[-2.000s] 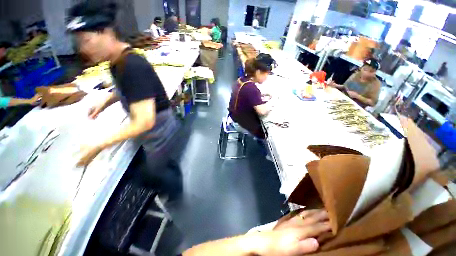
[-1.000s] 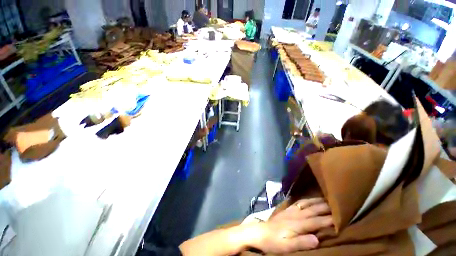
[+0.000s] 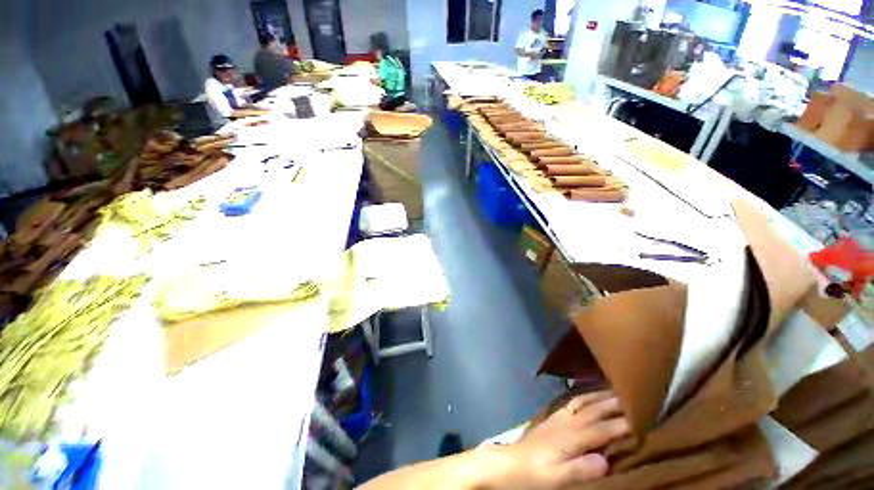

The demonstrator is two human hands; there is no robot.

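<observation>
A thick armful of brown panels (image 3: 637,345) with white sheets (image 3: 714,330) between them fills the lower right. Its upper edges fan out and curl. My left hand (image 3: 565,442) comes in from the bottom edge and lies on the front of the bundle, fingers together and pressed on the brown material. A ring shows on one finger. My right hand is not in view; the bundle or the picture edge hides it.
A long white bench (image 3: 244,359) on the left holds yellow pieces (image 3: 67,335). A stool (image 3: 398,278) stands beside it in the aisle. The right bench (image 3: 661,211) bears overlapped brown panels (image 3: 546,153). Several people are farther back. Blue bins (image 3: 500,194) sit under the right bench.
The view has moved forward along the aisle. The nearby standing person and the seated workers have left the picture. The stool and overlapped panels are nearer. My left hand stays on the bundle.
</observation>
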